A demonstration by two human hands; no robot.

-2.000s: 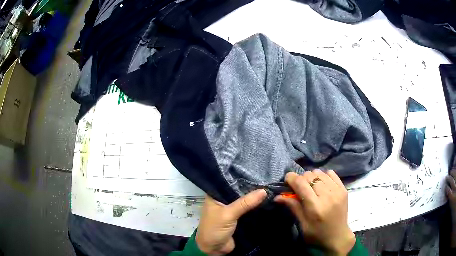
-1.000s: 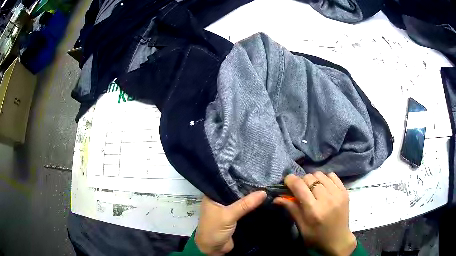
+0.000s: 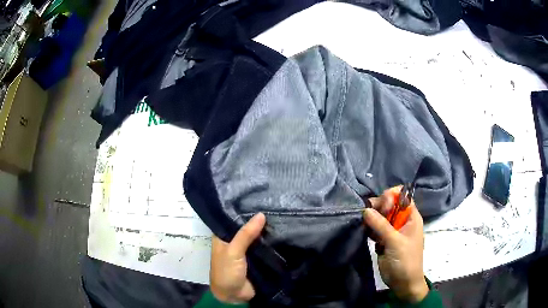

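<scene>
The denim garment (image 3: 282, 144) lies bunched in front of me, its grey wrong side up and near-black cloth along its left and lower parts. A seam (image 3: 312, 212) runs nearly straight across between my two thumbs. My left hand (image 3: 236, 261) pinches the cloth at the seam's left end. My right hand (image 3: 399, 246) pinches the seam's right end between thumb and finger. It also holds the orange-red thread snips (image 3: 401, 212) in the palm, metal blades pointing up and away from the seam. Loose thread ends are too small to tell.
The white printed table (image 3: 144, 198) lies under the garment. Other dark denim garments (image 3: 192, 66) heap along the far left edge, with more at far right. A smartphone (image 3: 499, 171) lies at right. A carton (image 3: 23, 123) and blue item (image 3: 57, 57) stand at left.
My hands have moved apart, and the seam between them is now drawn out straight. The snips have turned up into full view in my right hand. The grey cloth has spread to the left.
</scene>
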